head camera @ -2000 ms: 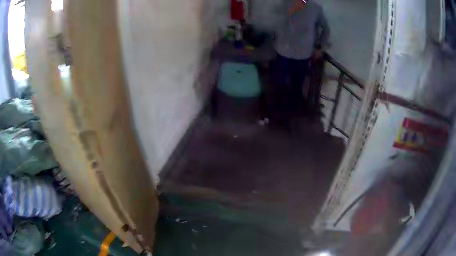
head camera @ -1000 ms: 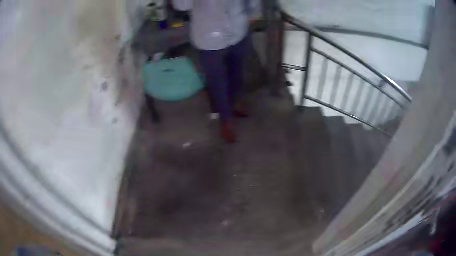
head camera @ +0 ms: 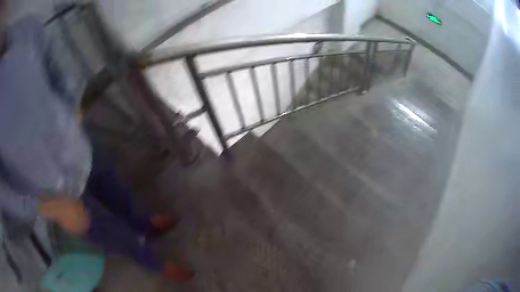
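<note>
Neither of my hands shows in the head view. Nearest in front of me is a flight of worn, dark concrete stairs (head camera: 319, 194) that leads away to the right. A shiny metal handrail (head camera: 273, 41) with upright bars runs along the far side of the stairs. The picture is blurred.
A person (head camera: 43, 131) in a light shirt, dark trousers and reddish shoes stands close at the left. A turquoise seat (head camera: 74, 272) is at the lower left. A pale wall (head camera: 473, 188) borders the stairs on the right. A green exit sign (head camera: 434, 19) shows at the upper right.
The view has moved through the doorway and turned right towards the stairs. The person and turquoise seat now show at the left edge, the person much nearer. The handrail is larger and nearer.
</note>
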